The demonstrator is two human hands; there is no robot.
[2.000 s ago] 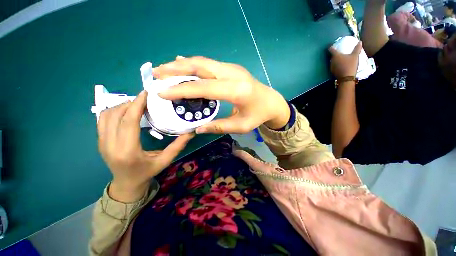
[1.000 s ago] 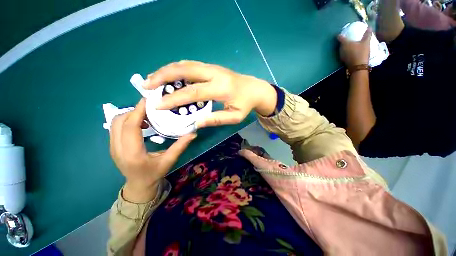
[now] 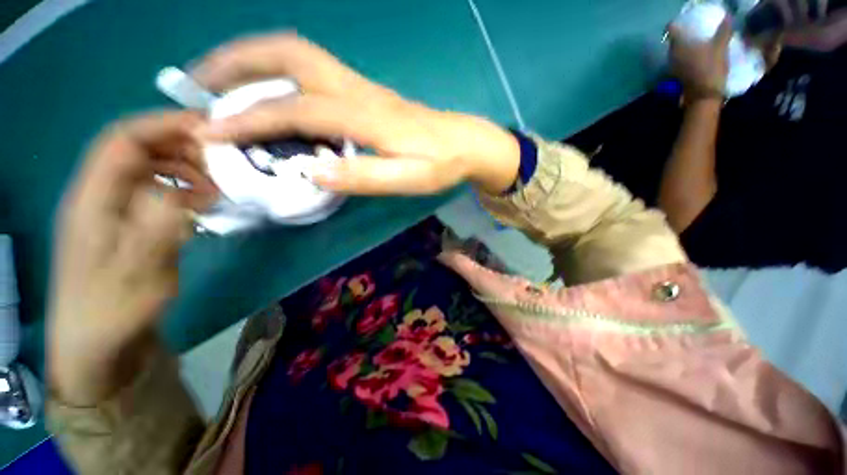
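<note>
A white security camera (image 3: 279, 190) is held above the green bench, blurred. Its dark lens and LED face shows between the fingers of my right hand. A white antenna (image 3: 182, 88) sticks out at its upper left. My right hand (image 3: 371, 130) lies over the camera's head from the right, fingers spread across it. My left hand (image 3: 130, 213) is at the camera's left side, strongly blurred, its fingers bent near the body; their contact with it is unclear. The camera's bracket is mostly hidden behind my left hand.
The green bench (image 3: 409, 46) has a pale curved edge at the upper left. Another unfinished unit (image 3: 13, 390) with a shiny silvery head lies at the far left edge. At the upper right, another worker (image 3: 706, 121) in black holds a white camera.
My left hand has moved left and up and changed its hold or pose. The camera and my right hand have shifted up and left. The neighbour's camera sits further right in view.
</note>
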